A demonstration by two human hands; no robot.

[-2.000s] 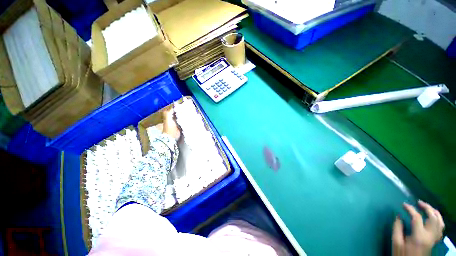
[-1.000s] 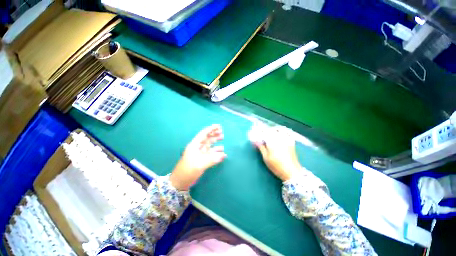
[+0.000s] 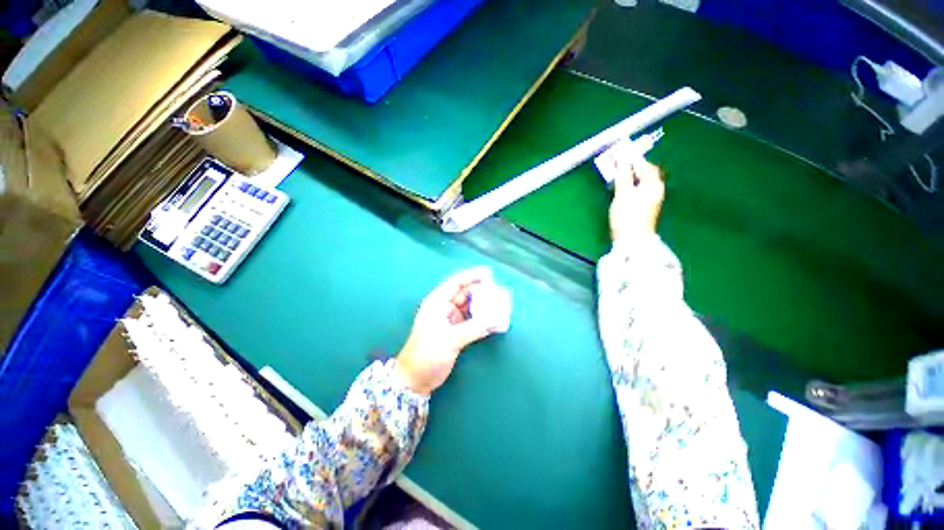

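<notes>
My left hand (image 3: 450, 329) is over the green mat (image 3: 538, 414), its fingers curled on a white power adapter (image 3: 497, 308), mostly hidden by the hand. My right hand (image 3: 637, 202) reaches over the green conveyor belt (image 3: 745, 238). Its fingertips are closed on another white power adapter (image 3: 621, 160) beside the white guide bar (image 3: 569, 166). At the lower left, an open carton (image 3: 104, 378) holds white units along its right side, with a flat pale area beside them.
A calculator (image 3: 214, 223), a cardboard pen holder (image 3: 233, 135) and stacked cardboard (image 3: 135, 98) are at left. A blue tray (image 3: 383, 67) is on a raised green board (image 3: 414, 135). White paper (image 3: 828, 466) lies at lower right. A blue crate wall (image 3: 62, 300) borders the carton.
My right hand has moved from the mat forward to the adapter at the guide bar and closed on it. My left hand has shifted slightly right and curled around an adapter.
</notes>
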